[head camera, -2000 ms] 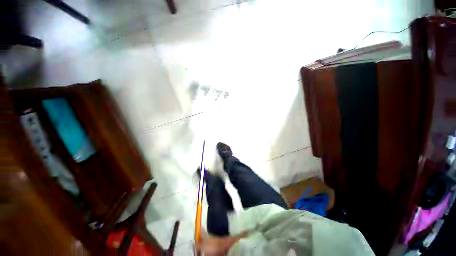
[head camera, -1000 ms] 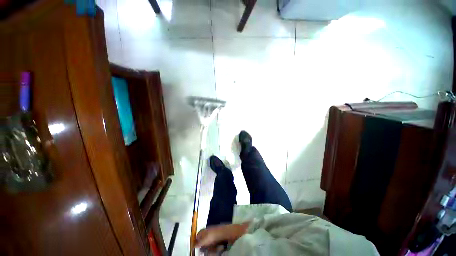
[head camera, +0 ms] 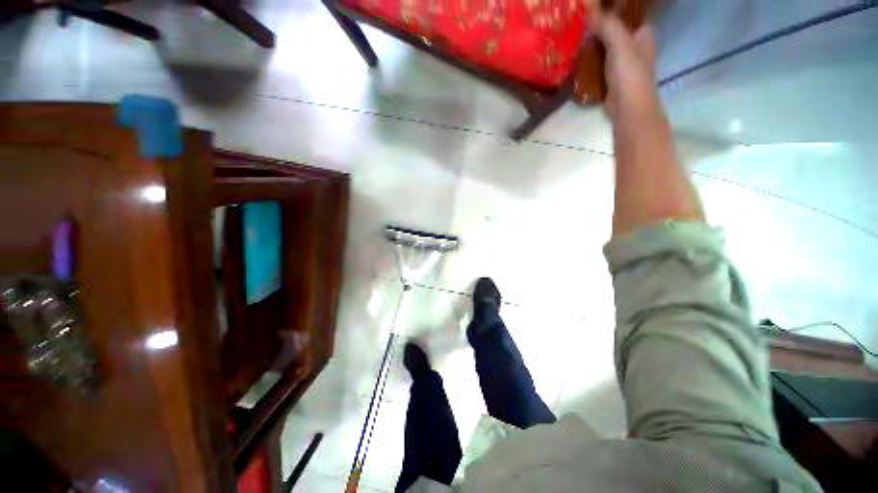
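The mop head (head camera: 421, 239) lies flat on the light tiled floor, ahead of my feet. Its thin pole (head camera: 380, 390) slants down to an orange-yellow grip section (head camera: 353, 479), cut off by the bottom edge. My right arm stretches up across the picture. My right hand (head camera: 626, 53) is closed on the dark wooden frame of a chair with a red, gold-patterned seat (head camera: 501, 34) at the top; its fingers are partly blurred. The chair is cut off by the top edge. My left hand is not in view.
A glossy brown tea table (head camera: 178, 250) with open shelves and a blue corner guard (head camera: 152, 123) stands at left. Dark furniture legs (head camera: 236, 21) are at top left, another chair's leg (head camera: 304, 462) at bottom left, dark furniture (head camera: 828, 385) at lower right.
The red-seated chair has come into view at the top, with my right hand on it. The hand seen at the pole's grip is gone from there. The tea table shows farther down in the picture.
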